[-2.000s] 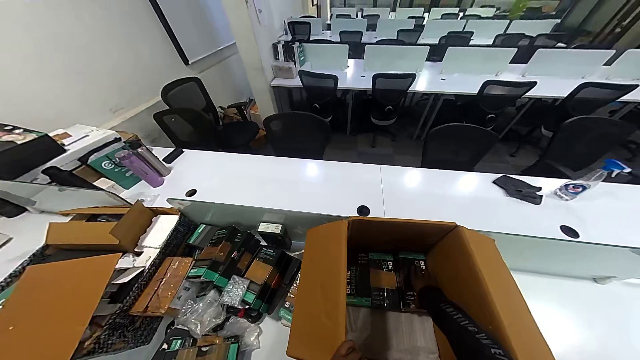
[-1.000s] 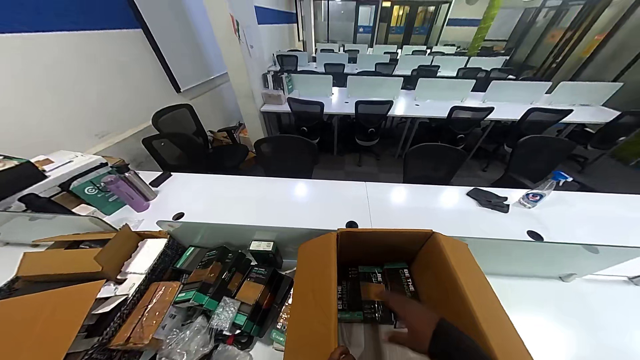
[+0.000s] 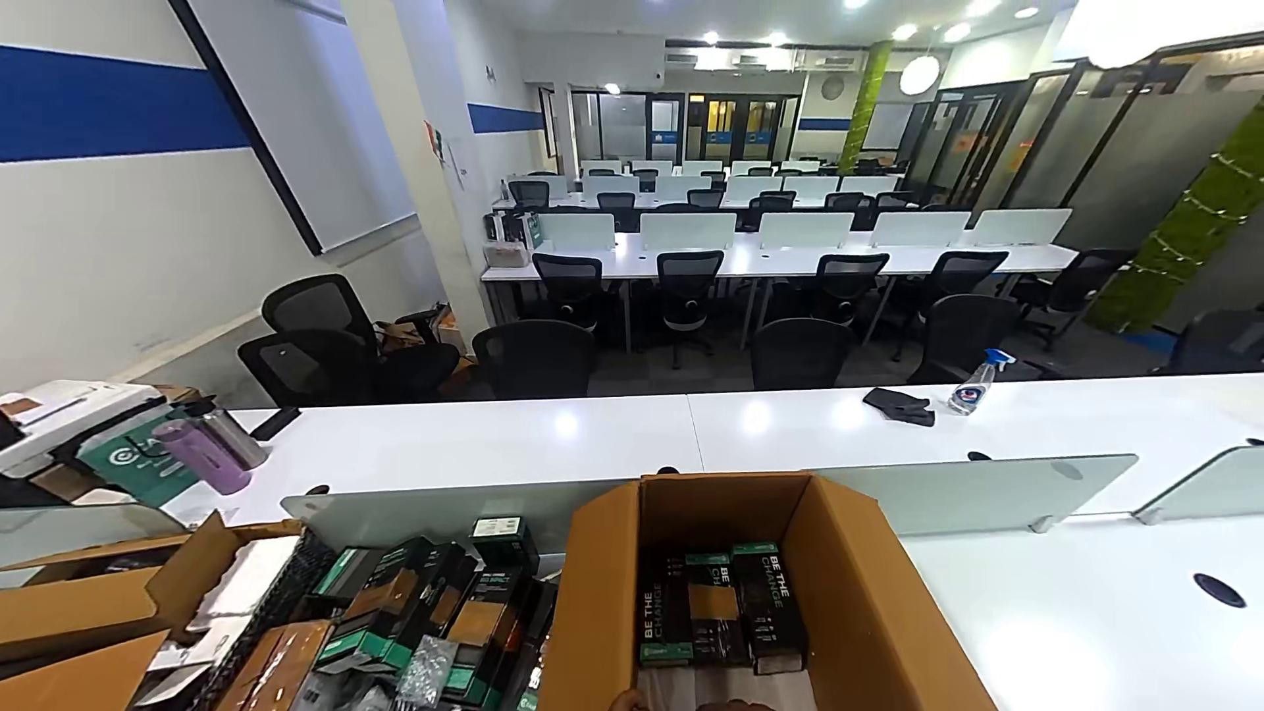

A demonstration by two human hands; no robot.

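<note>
An open cardboard box [image 3: 864,592] stands at the bottom centre. Several black and green product boxes [image 3: 770,602] lie side by side at its far end, the middle one with a brown patch. Pale material [image 3: 691,686] covers the near part of its floor. Only the fingertips of my left hand [image 3: 629,700] show, at the near left wall of the box. A sliver of my right hand [image 3: 736,705] shows at the bottom edge, over the near part of the box; what it holds, if anything, is hidden.
More black and green boxes [image 3: 474,622] and bubble wrap [image 3: 427,671] lie to the left, beside another open carton [image 3: 79,602]. Beyond a low glass divider [image 3: 987,494] is a white desk [image 3: 474,439] with a spray bottle [image 3: 978,383], a dark cloth [image 3: 899,406] and a purple bottle [image 3: 202,456].
My right hand has drawn back from over the product boxes to the bottom edge of the view. The view has tilted up.
</note>
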